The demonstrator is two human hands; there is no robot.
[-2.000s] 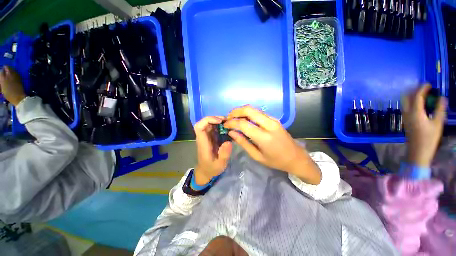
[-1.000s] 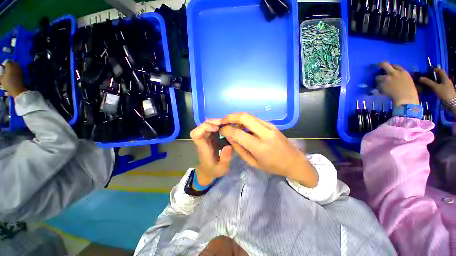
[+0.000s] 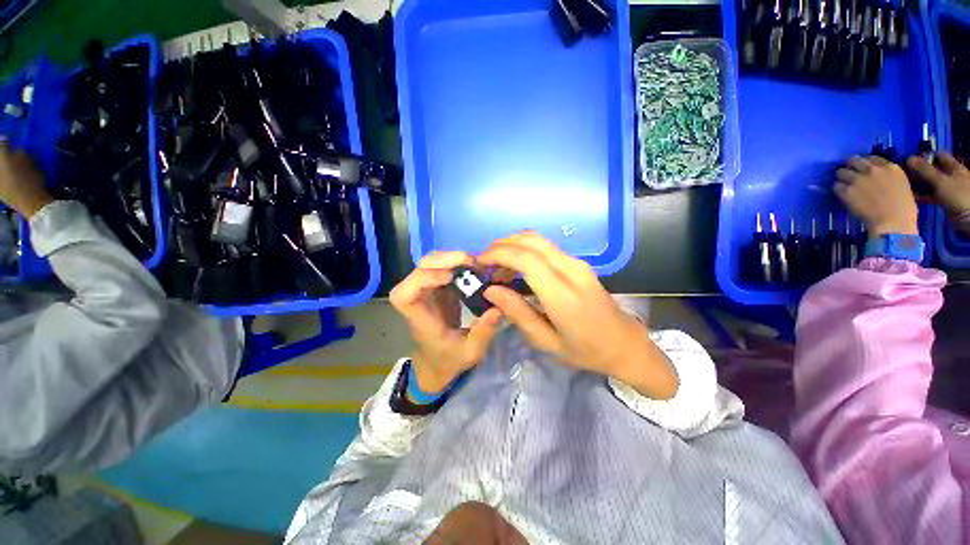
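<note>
My left hand (image 3: pixel 434 319) and my right hand (image 3: pixel 564 303) hold a small black plastic housing (image 3: pixel 474 297) between their fingertips, just in front of the centre tray's near edge. A white or silver square face with a dark mark shows at the housing's upper left end. The rest of the housing is mostly hidden by my fingers. My left wrist wears a blue band and a dark band. The blue centre tray (image 3: pixel 511 128) holds a few black units (image 3: pixel 580 17) at its far edge and a tiny pale piece near its front right.
A clear parts box (image 3: pixel 681 117) of green pieces stands right of the centre tray. The right tray (image 3: pixel 787 138) holds rows of black units; a neighbour's pink-sleeved hand reaches in. Left bins (image 3: pixel 255 160) are heaped with black parts. A grey-sleeved arm is at far left.
The housing has turned in my fingers, so its pale square face now shows instead of the green inside. The neighbour's pink-sleeved arm came into the right tray, then shifted slightly right.
</note>
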